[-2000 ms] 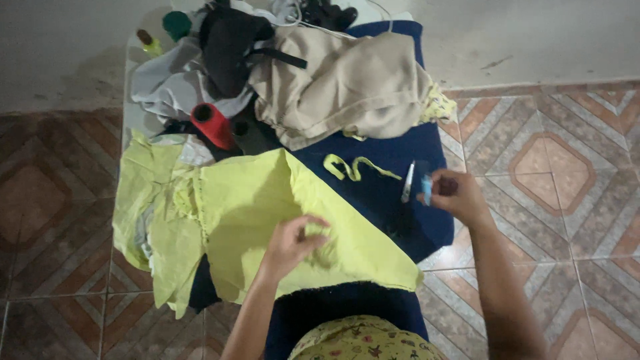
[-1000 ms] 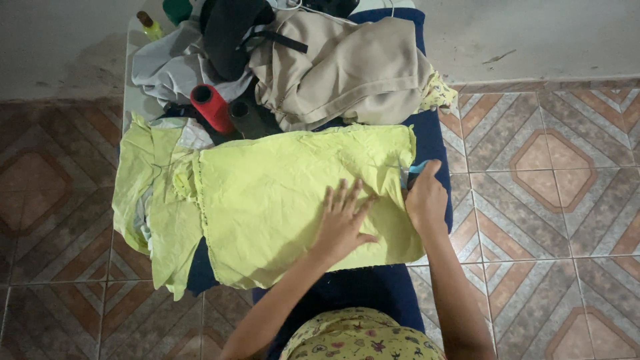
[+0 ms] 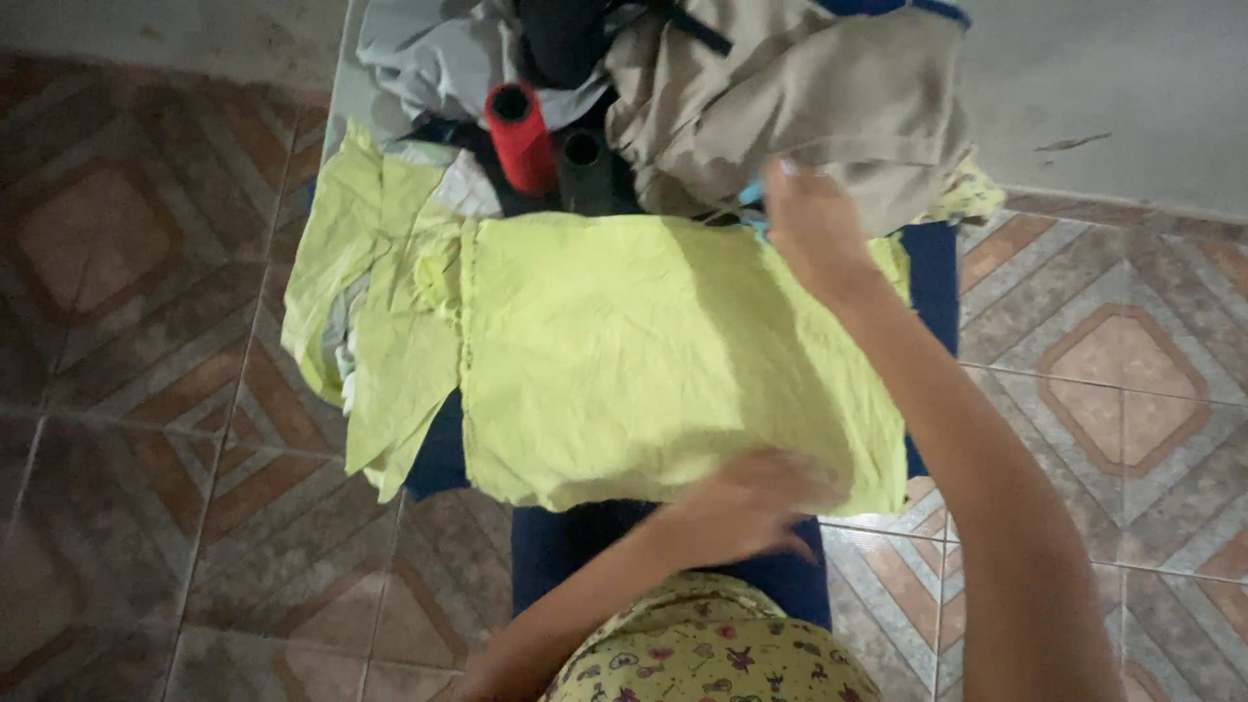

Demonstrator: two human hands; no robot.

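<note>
A yellow-green cloth (image 3: 604, 341) lies spread flat over dark blue fabric (image 3: 931, 292). Above its top edge, my right hand (image 3: 809, 214) grips small scissors with light blue handles (image 3: 751, 195); the blades point left and are blurred. My left hand (image 3: 760, 497), blurred by motion, is over the cloth's lower edge with its fingers apart and nothing in it. A gathered seam joins the cloth to a crumpled yellow-green piece (image 3: 390, 312) on the left.
Behind the cloth stand a red thread cone (image 3: 522, 141) and a black thread cone (image 3: 585, 175). Beige fabric (image 3: 799, 88), grey fabric (image 3: 439, 58) and a black cloth item (image 3: 561, 39) are heaped at the back. Patterned floor tiles (image 3: 1121, 380) surround the table.
The cloth's right part, folded diagonally two seconds ago, is now spread out. My right hand with the scissors has moved from the cloth's right side to its top edge; my left hand has moved toward the lower edge.
</note>
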